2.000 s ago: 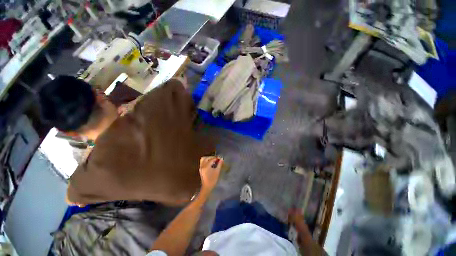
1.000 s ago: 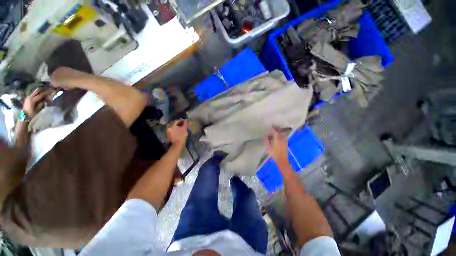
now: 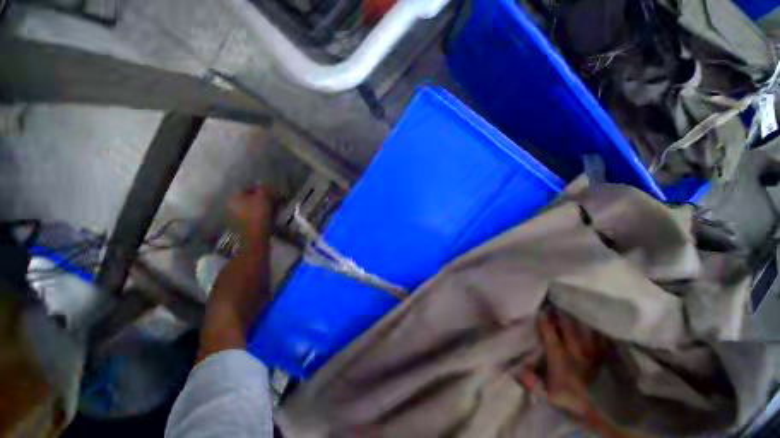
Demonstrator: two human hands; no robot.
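Note:
Grey-beige garment pieces (image 3: 479, 316) lie heaped over a blue bin (image 3: 428, 197) that has a whitish tie across its side. My right hand (image 3: 569, 364) is in a fold of the cloth at the lower right, fingers spread against it; whether it grips the cloth is unclear. My left hand (image 3: 250, 210) is left of the blue bin, low near the floor and a table frame. It is blurred, and its fingers and anything in them cannot be made out.
A white-rimmed tub (image 3: 329, 77) stands at the top. A second blue bin (image 3: 547, 94) with more beige pieces (image 3: 727, 43) and a white tag (image 3: 767, 115) is at the upper right. A table leg (image 3: 145, 197) and part of a person (image 3: 34, 359) are at the left.
The view has come down close to the blue bins. My right hand has moved into the beige cloth. My left hand has reached down beside the bin.

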